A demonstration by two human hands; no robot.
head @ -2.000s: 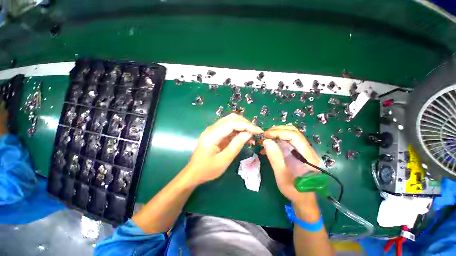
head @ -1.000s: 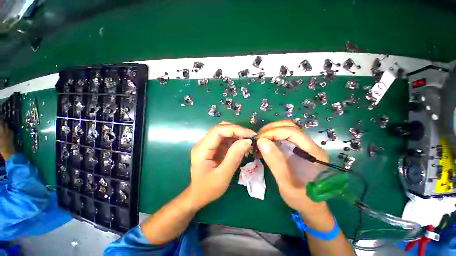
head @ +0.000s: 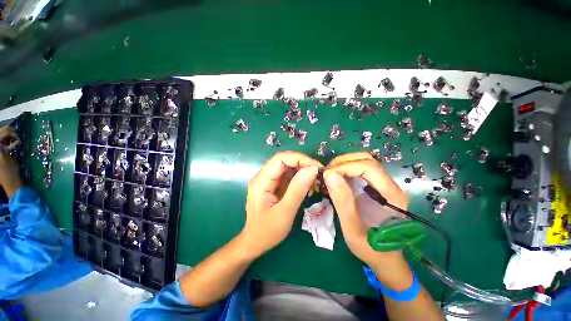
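Note:
My left hand (head: 275,204) and my right hand (head: 363,200) meet at the fingertips over the green bench. A small dark component (head: 321,180) is pinched between them, mostly hidden by the fingers. My right hand also holds the dispensing syringe, its green cap (head: 396,235) and clear hose near the wrist, and a black-corded pen tool (head: 375,195). Both tool tips are hidden. A white tissue (head: 319,224) with reddish stains lies just below the fingertips.
A black compartment tray (head: 181,150) with parts stands at left. Small components (head: 336,132) are scattered beyond my hands. A grey controller box (head: 528,182), white label (head: 482,113) and red-handled tool (head: 531,308) are at right. Another person's arm (head: 25,213) is at far left.
The view has shifted, so the fan has mostly left the picture at right. My hands keep the same fingertip pinch. The other person's hand at far left has moved up.

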